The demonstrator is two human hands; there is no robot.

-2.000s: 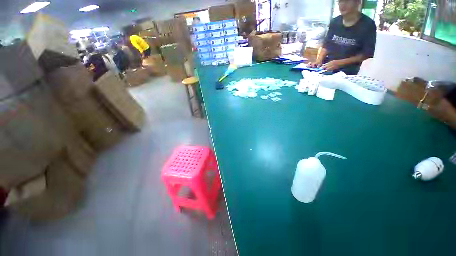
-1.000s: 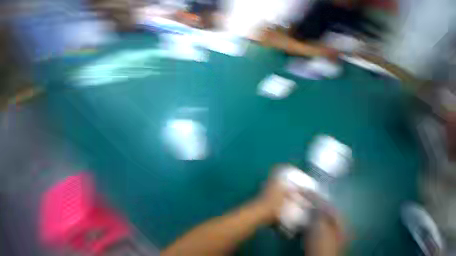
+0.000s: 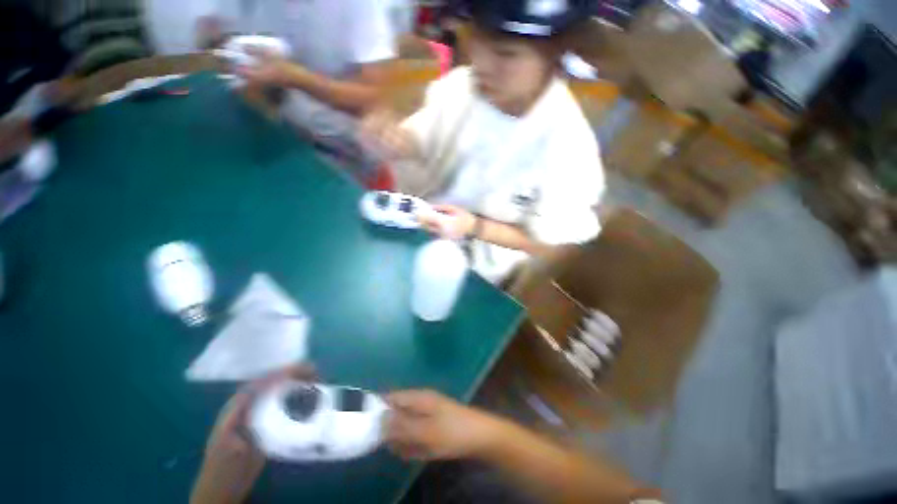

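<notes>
A white bulb camera point(image 3: 320, 423) with a dark round lens and a dark square patch lies level between my hands, above the near part of the table. My left hand point(image 3: 239, 425) holds its lens end. My right hand point(image 3: 423, 425) grips its other end; the screw base is hidden by my fingers. A white cleaning cloth point(image 3: 254, 340) lies folded on the table just beyond the camera. A second bulb camera point(image 3: 181, 279) lies left of the cloth, its metal screw base toward me.
The green table point(image 3: 108, 394) has its corner at the right. A white bottle point(image 3: 439, 280) stands near that corner. A person in a cream top point(image 3: 521, 167) holds another bulb camera point(image 3: 395, 210). An open carton point(image 3: 590, 345) with white cameras is beside the corner. Other people work at the far side.
The view has swung right, away from the stool and the bent-spout bottle, toward the table corner and carton. The camera in my hands now shows clearly, stretched between them.
</notes>
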